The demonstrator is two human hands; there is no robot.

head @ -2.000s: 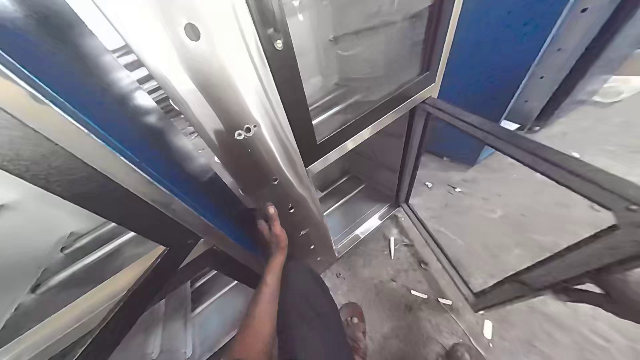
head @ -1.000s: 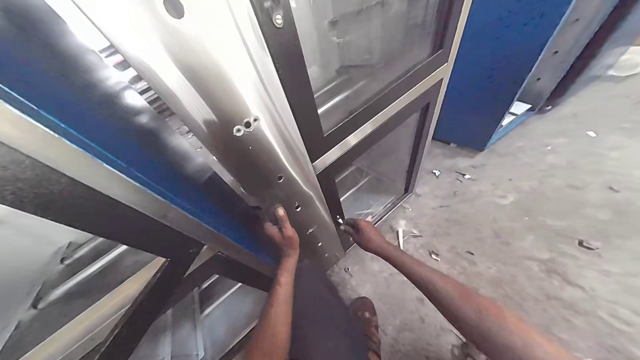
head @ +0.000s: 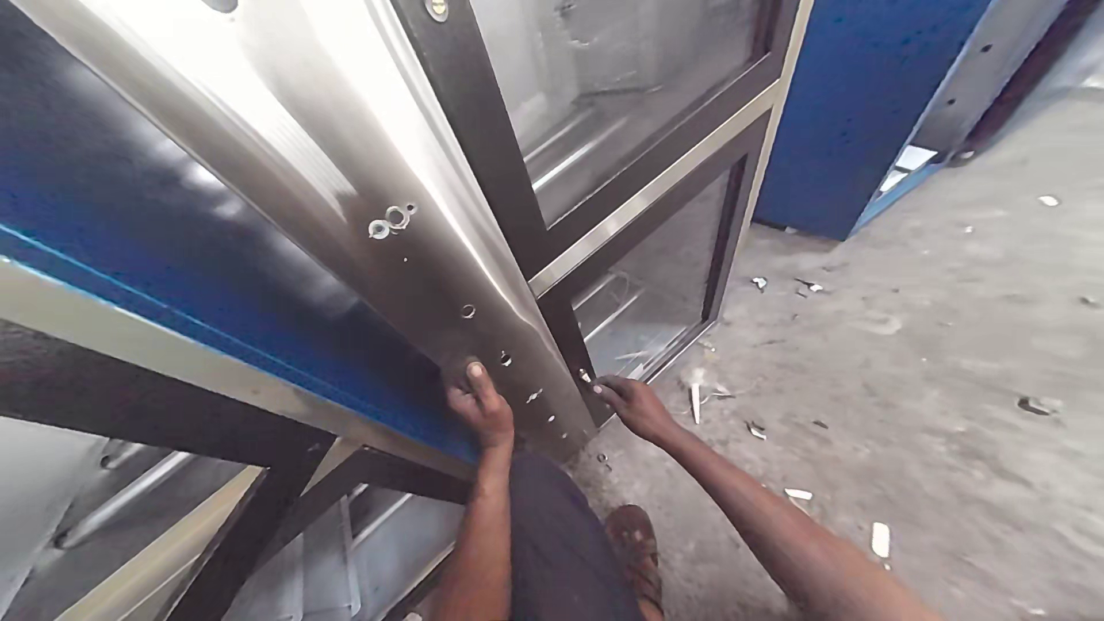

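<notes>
My left hand grips the edge of a shiny sheet-metal panel with several punched holes, its thumb on top and its fingers hidden behind the edge. My right hand is at the lower corner of a dark-framed glass door, beside a small metal lock. Its fingers are bent close to the lock; whether they pinch a key or other small part cannot be made out. The lower door lies flush in its frame, below an upper dark-framed glass door.
A blue metal cabinet stands at the upper right. Another dark-framed glass door is at the lower left beside a blue panel. Scraps and white bits litter the concrete floor. My sandalled foot is below.
Two seconds ago the lower glass door was swung out to the right, with my right hand at its far side. It has closed, and my right hand has moved to its lock. My left hand stays on the panel.
</notes>
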